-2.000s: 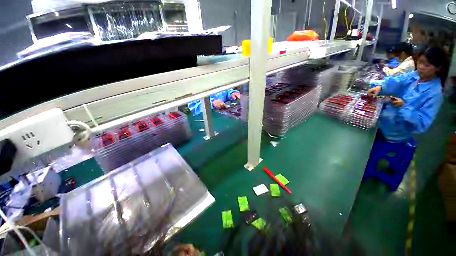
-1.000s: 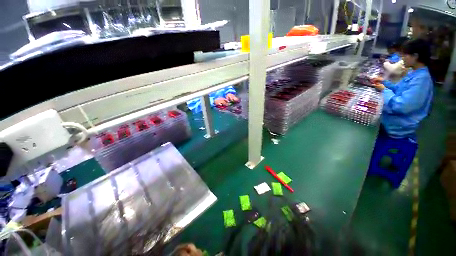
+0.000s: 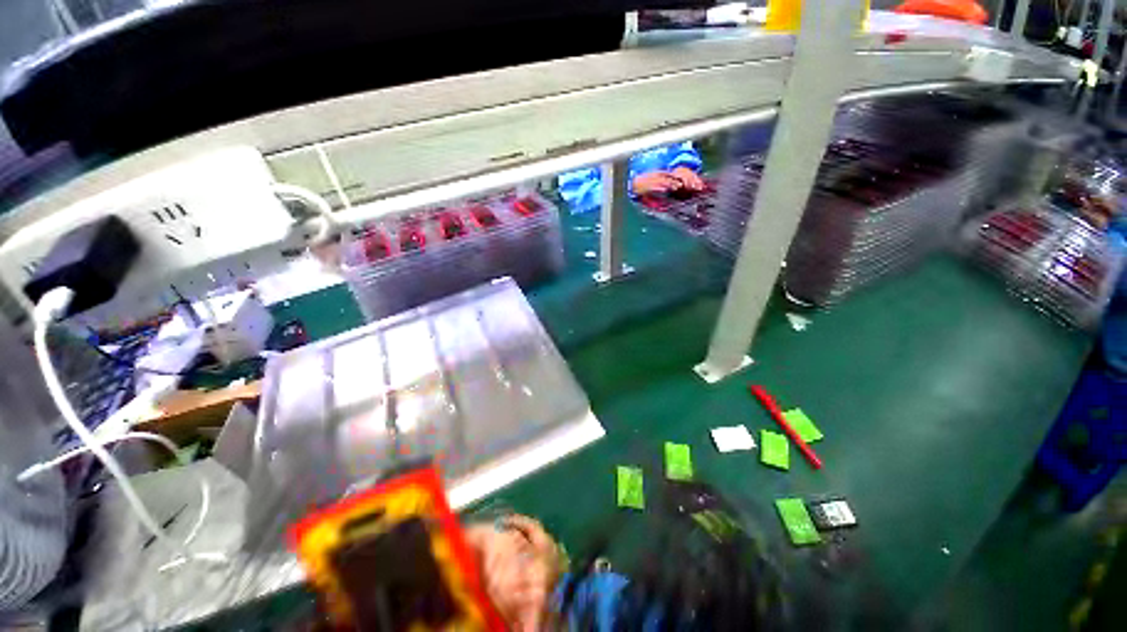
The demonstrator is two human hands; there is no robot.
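A phone (image 3: 389,556) with an orange-red rim, a yellow inner face and a dark rectangular area is at the bottom, left of centre, slightly blurred. My right hand (image 3: 519,568) grips its right edge; a blue sleeve shows beside it. The phone covers the lower edge of the clear plastic tray (image 3: 420,370) on a white board. My left hand is not in view. Green cards (image 3: 679,462), a white card (image 3: 733,438), a red pen (image 3: 786,426) and a dark labelled block (image 3: 832,514) lie to the right. Dark hair hides part of this area.
A shelf post (image 3: 791,198) stands behind the cards. Tray stacks (image 3: 457,259) stand beyond the board and right of the post (image 3: 877,222). A power strip (image 3: 161,235) with a plug and white cable is at left. Another person's hands (image 3: 669,182) show beneath the shelf.
The view has turned left and down. The phone and my right hand have come into clear view at the bottom. The dark labelled block and one green card now show side by side.
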